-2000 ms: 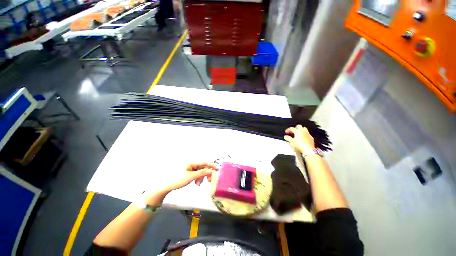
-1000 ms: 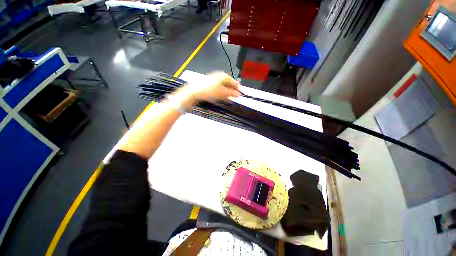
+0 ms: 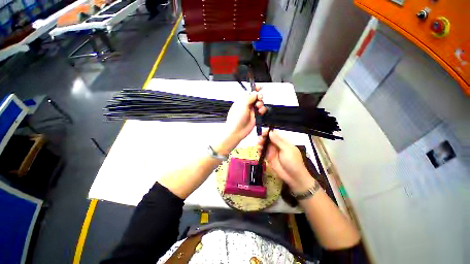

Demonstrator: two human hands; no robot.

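Note:
My left hand (image 3: 244, 116) and my right hand (image 3: 282, 156) are both closed on one black leather strap (image 3: 264, 147), left hand above, right hand below. The strap's lower end is at the black opening of the magenta-pink box (image 3: 238, 177); whether it touches is unclear. The box sits on the round cream-yellow, black-spattered stand (image 3: 248, 202). Behind my hands a bundle of black straps (image 3: 170, 105) lies across the white table (image 3: 149, 160). A dark cloth (image 3: 312, 171) is mostly hidden behind my right hand and wrist.
A pale wall panel with taped papers (image 3: 379, 67) and an orange control box (image 3: 412, 31) stand at the right. A dark red cabinet (image 3: 224, 19) and blue bin (image 3: 268, 37) are beyond the table. Blue racks (image 3: 18, 206) are at the left.
My left hand has come back from over the bundle toward the box. My right hand, out of view a second ago, now holds the strap beside it. The view has turned.

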